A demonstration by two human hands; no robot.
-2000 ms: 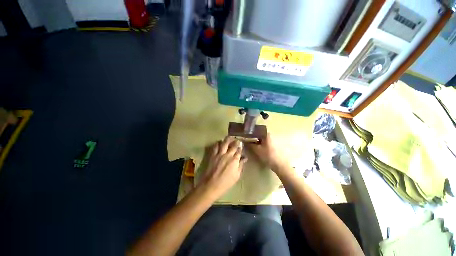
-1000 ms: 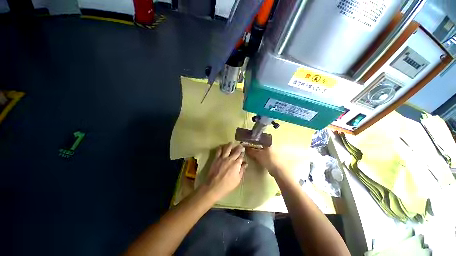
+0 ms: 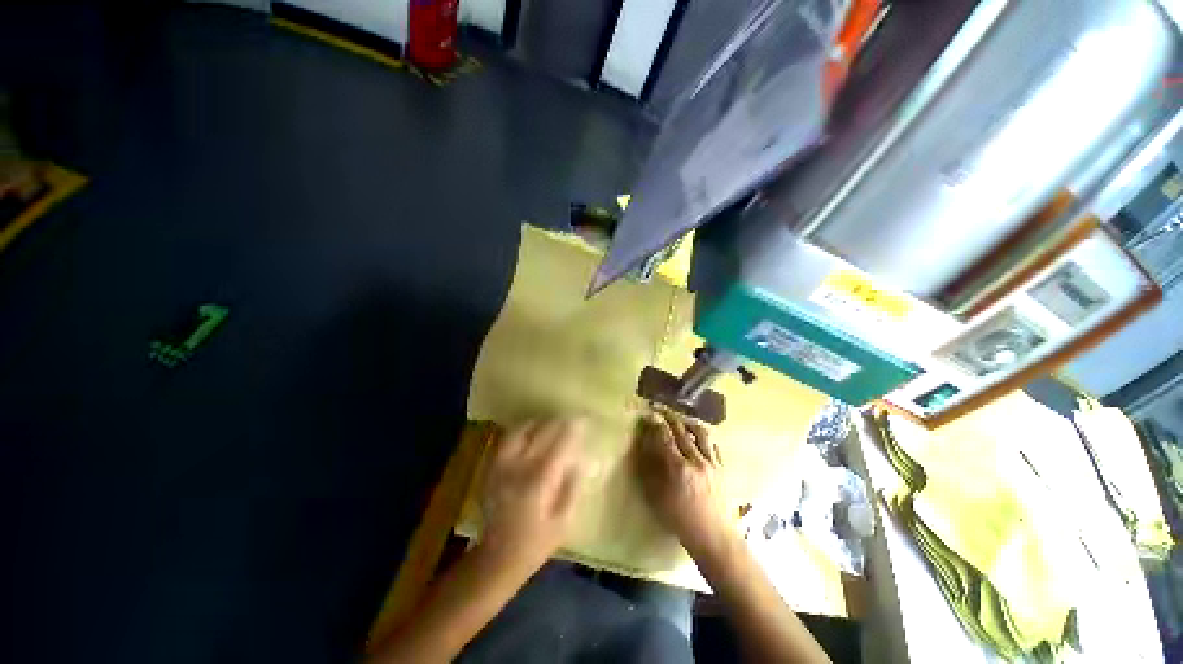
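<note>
A large yellow-tan panel [image 3: 558, 344] lies over the press table under the press head. The brown press head [image 3: 681, 396] hangs on a short metal rod just above the panel's seam. My right hand [image 3: 677, 470] lies on the panel with its fingertips beside the press head. My left hand [image 3: 532, 480] is blurred, over the panel's left part; its fingers look bent, and whether it holds anything cannot be told. No label can be made out at the press head.
The press's green body [image 3: 798, 344] and control box [image 3: 1025, 331] stand at the upper right. A crumpled clear bag [image 3: 830, 506] lies right of the panel. Layered yellow panels [image 3: 986, 519] lie on the white table. A dark sheet [image 3: 714, 143] hangs before the press. The table's wooden edge [image 3: 435, 532] shows at the left.
My left hand has moved left, away from the press head and my right hand. My right hand stays near the press head. The view has turned, so the press sits further right and tilted.
</note>
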